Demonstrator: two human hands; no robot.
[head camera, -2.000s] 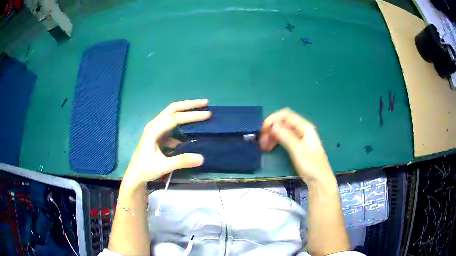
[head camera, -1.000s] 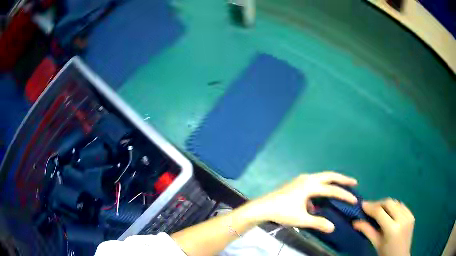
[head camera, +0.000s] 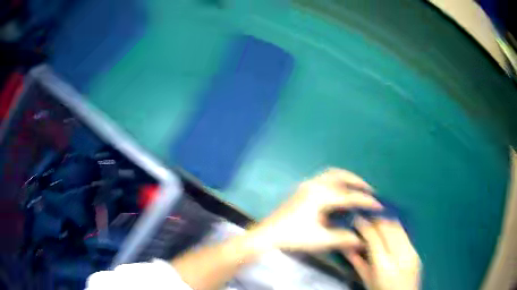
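The frame is blurred. A dark housing with navy cloth (head camera: 390, 210) is at the bench's near edge, mostly hidden by both hands. My left hand (head camera: 317, 215) lies around its left side, fingers curved over it. My right hand (head camera: 388, 249) is close against my left hand, with its fingers on the near side of the housing. The slot and wires cannot be made out. A loose navy cloth strip (head camera: 235, 110) lies flat on the green mat, left of the hands.
A crate with a grey rim (head camera: 107, 124) stands at the left, full of dark cylinders with wires and a red piece (head camera: 149, 194). More blue cloth (head camera: 93, 39) lies at the upper left. A tan board edge (head camera: 504, 226) shows at the far right.
The view has swung left, bringing the crate further in, then shifted slightly back. My right hand has moved from the housing's right end to close beside my left hand. The loose strip lies flat throughout.
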